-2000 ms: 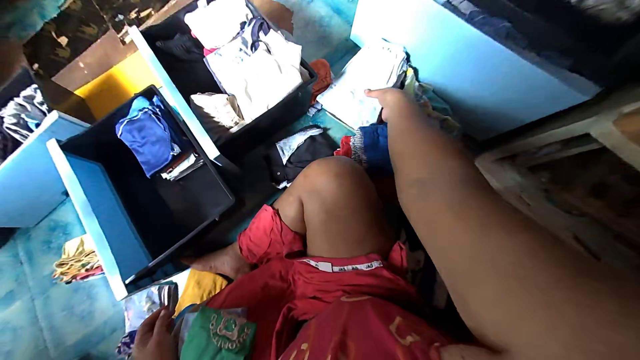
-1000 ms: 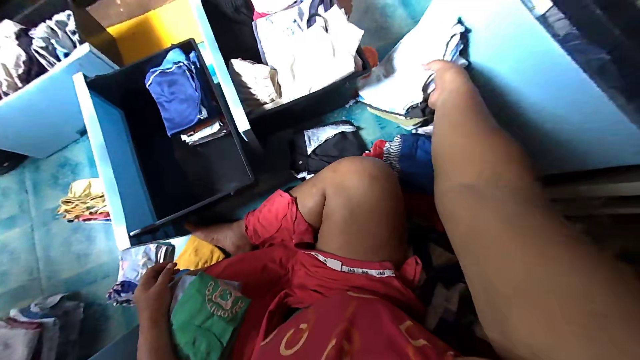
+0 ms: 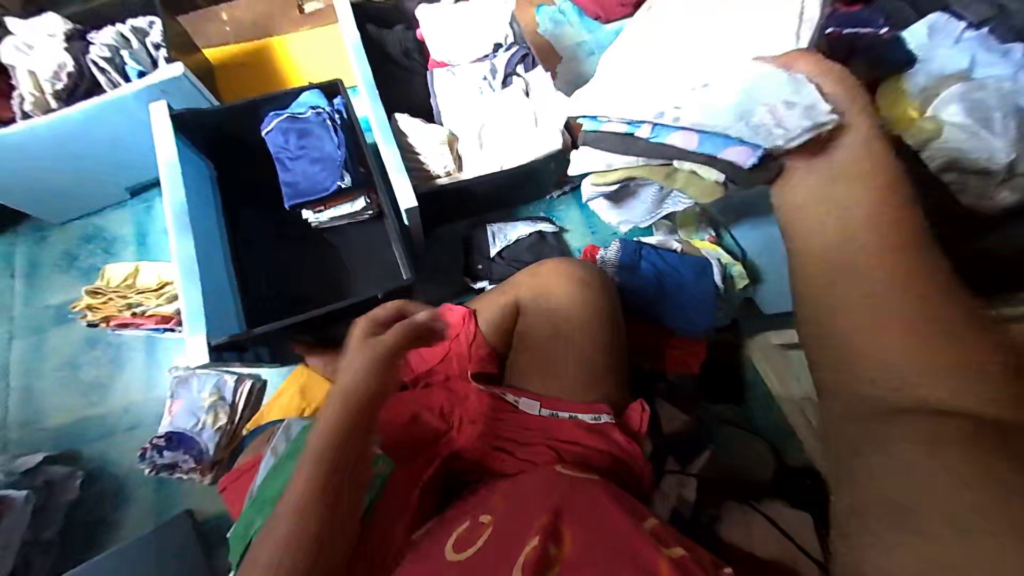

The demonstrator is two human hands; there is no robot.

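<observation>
My right hand (image 3: 824, 104) grips the right edge of a stack of folded clothes (image 3: 680, 120), white on top with spotted blue, dark and olive layers below, raised at the upper right. My left hand (image 3: 396, 328) is over the red shorts (image 3: 448, 352) on my lap, fingers loosely apart, holding nothing that I can see. Left of it stands a black drawer (image 3: 312, 272) with a light blue front, holding folded blue clothes (image 3: 304, 148) and a small folded stack (image 3: 344, 210). Beside my knee are a folded dark blue garment (image 3: 668, 284) and a folded black garment (image 3: 524, 248).
Another black drawer (image 3: 496, 176) holds white clothes. Folded yellow clothes (image 3: 128, 292) and a patterned folded stack (image 3: 204, 416) lie on the blue floor at the left. A green garment (image 3: 272, 496) is beside my left forearm. Light-coloured clothes (image 3: 968, 112) are heaped at the far right.
My right hand has lifted the folded stack from beside the light blue panel. My left hand has left the patterned stack and green garment and moved right, over my lap.
</observation>
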